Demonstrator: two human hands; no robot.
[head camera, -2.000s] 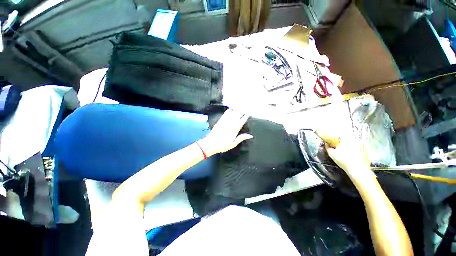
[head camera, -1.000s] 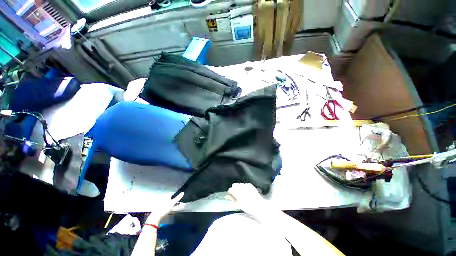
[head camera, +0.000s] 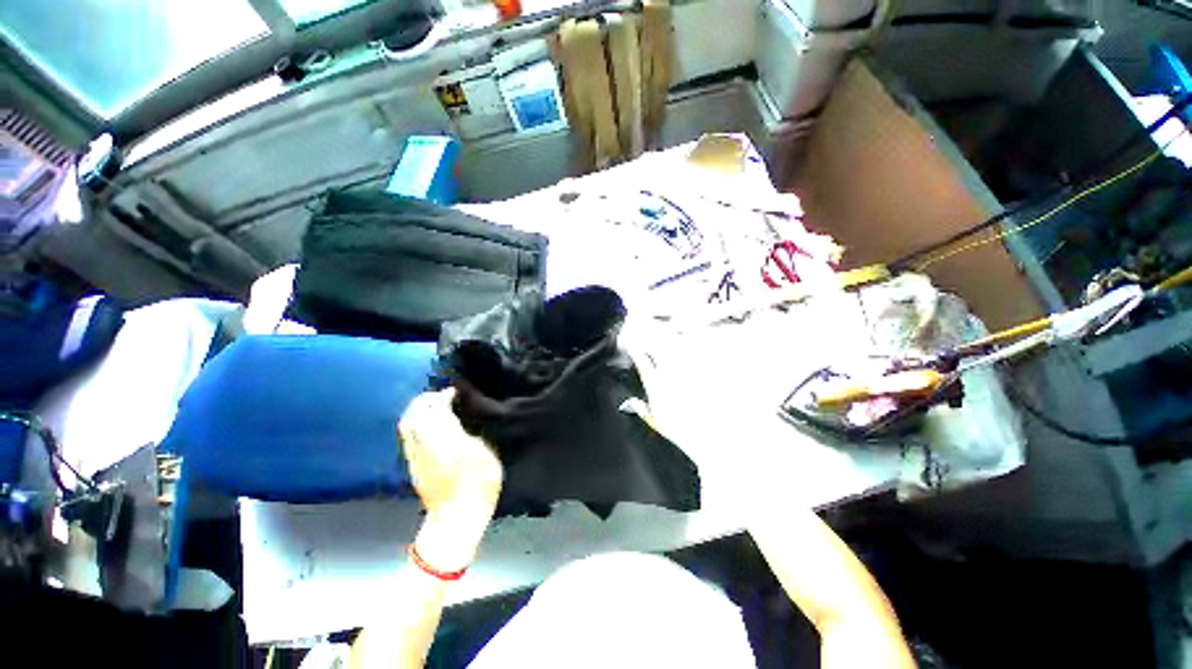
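The dark garment (head camera: 588, 451) is bunched up at the right end of the blue padded form (head camera: 301, 418), with two dark openings facing up. My left hand (head camera: 451, 457) is closed on the garment's left edge, over the form's end. My right hand (head camera: 654, 425) is at the garment's right edge. It is washed out against the white table, with only a fingertip clear, so its grip cannot be told. The steam iron (head camera: 869, 396) stands on the wrapped rest at the right, with no hand on it.
A folded black garment pile (head camera: 405, 268) lies behind the form. Red-handled scissors (head camera: 784, 264) and a small dark tool (head camera: 723, 286) lie on the white table (head camera: 732, 359). The hose and cord run off right. A brown board (head camera: 902, 183) stands behind the table's right end.
The iron was in my right hand, then parked on its rest. The garment, flat on the form at first, was spread and lifted, and is now gathered with its openings up. My left hand moved up.
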